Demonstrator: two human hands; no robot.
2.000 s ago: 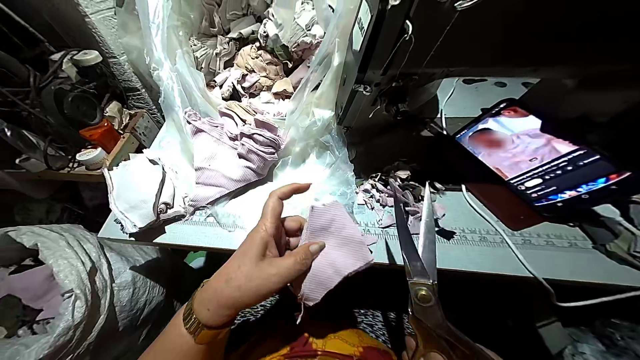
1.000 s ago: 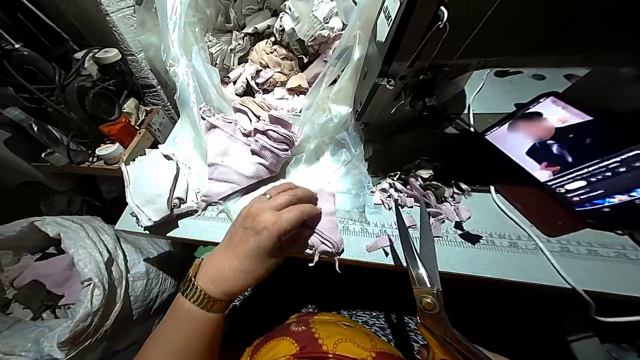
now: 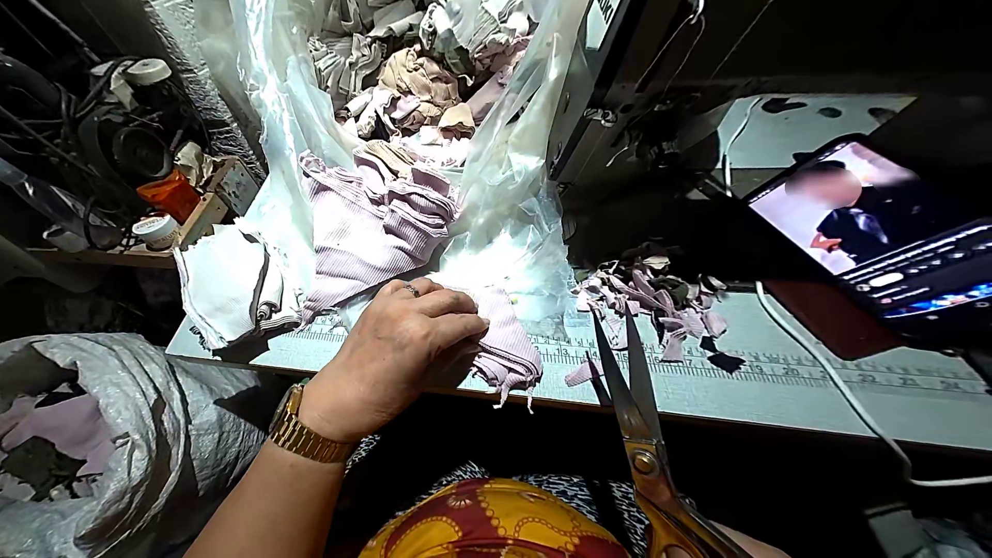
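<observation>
My left hand (image 3: 411,349), with a ring and a gold-coloured watch at the wrist, rests at the table's front edge. Its fingers are curled against a folded piece of pink ribbed fabric (image 3: 508,341) with loose threads; the fingertips are partly hidden. My right hand (image 3: 744,542), mostly cut off at the bottom edge, holds fabric scissors (image 3: 645,457) by the handles, their blades parted. Left of centre lie a stack of pink ribbed fabric (image 3: 364,240) and a folded white fabric stack (image 3: 225,287). Small fabric scraps (image 3: 666,302) are heaped beyond the blade tips.
An open clear plastic bag (image 3: 515,194) of fabric pieces stands behind. A woven sack (image 3: 178,418) of scraps is at lower left. A phone (image 3: 876,225) leans at right, near a white cable (image 3: 837,380). The table (image 3: 775,403) bears a printed ruler scale.
Two seconds ago my left hand held up a pink fabric piece, and it is now lower, at the table edge. The scissors remain in my right hand with blades parted.
</observation>
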